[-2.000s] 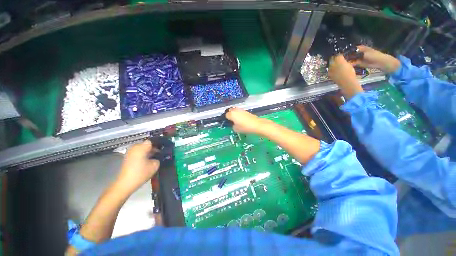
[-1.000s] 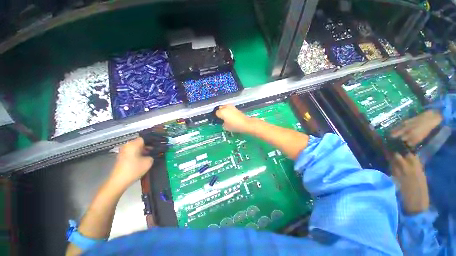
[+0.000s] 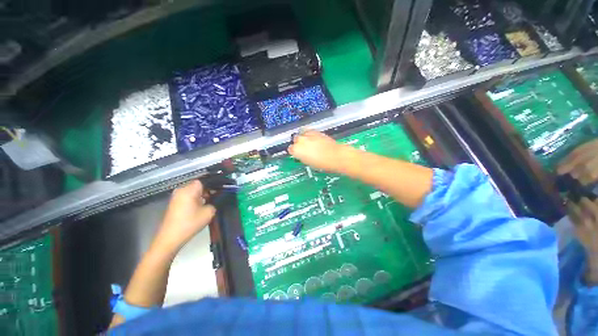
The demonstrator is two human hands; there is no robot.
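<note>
A large green circuit board (image 3: 393, 216) lies in a dark carrier in front of me. Two blue-purple cylinders (image 3: 298, 228) lie loose on it, and another (image 3: 242, 243) lies on the carrier's left side. My left hand (image 3: 186, 216) is at the board's upper left corner, fingers curled, with black shapes and a small purplish piece at its fingertips. Whether it grips them is unclear. My right hand (image 3: 319, 151) is over the board's far edge, fingers bent together. Its fingertips are dark and small, and any part in them cannot be made out.
Beyond the rail (image 3: 354, 109) stand trays of white pieces (image 3: 139, 128), purple cylinders (image 3: 213, 102) and small blue parts (image 3: 294, 107). A metal post (image 3: 401, 42) rises at right. Another person's hands (image 3: 582, 164) are at a neighbouring board (image 3: 541, 108). Another green board (image 3: 29, 285) is at far left.
The view has shifted, and a board now shows at far left. My hands stay near the same parts of the board. The neighbour's hands have moved from the trays down to their board.
</note>
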